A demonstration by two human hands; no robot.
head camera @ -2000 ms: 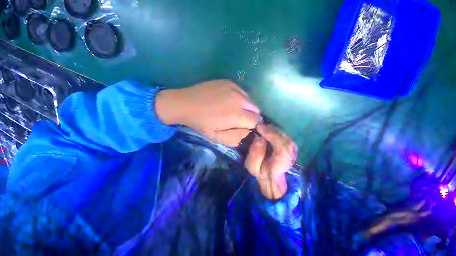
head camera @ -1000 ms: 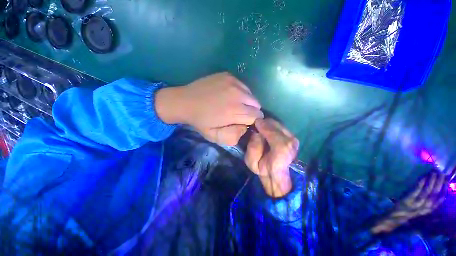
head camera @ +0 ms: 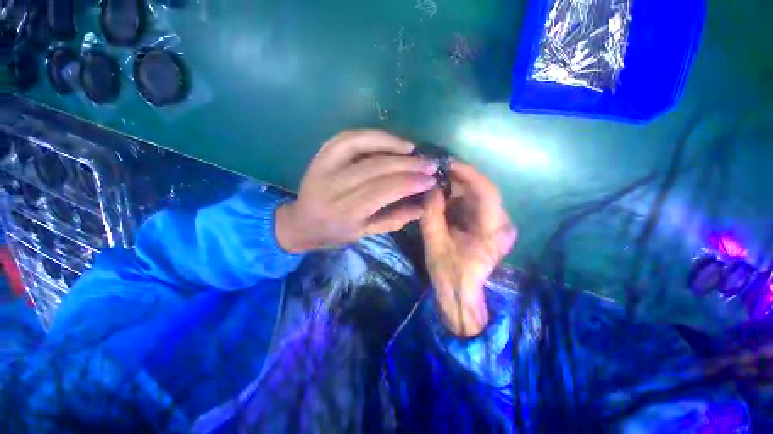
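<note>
My left hand (head camera: 360, 186) and my right hand (head camera: 470, 233) meet in the middle of the view, at the table's near edge. Between their fingertips they hold a small dark housing (head camera: 441, 169), mostly covered by the fingers; its face is hidden. No pin can be made out at the fingertips. The blue parts bin (head camera: 657, 72) stands beyond my right hand, with a heap of small silver metal pins (head camera: 585, 42) inside.
Round black housings (head camera: 160, 76) on clear film lie on the green table (head camera: 280, 93) at upper left. A clear blister tray (head camera: 72, 195) is at left. Tiny loose parts (head camera: 400, 63) lie mid-table. Pink lights (head camera: 731, 246) and part of another person's arm show at right.
My left hand has turned, its fingers now spread along the housing, and the dark housing shows between the hands. In the view, the blue bin sits further left and higher.
</note>
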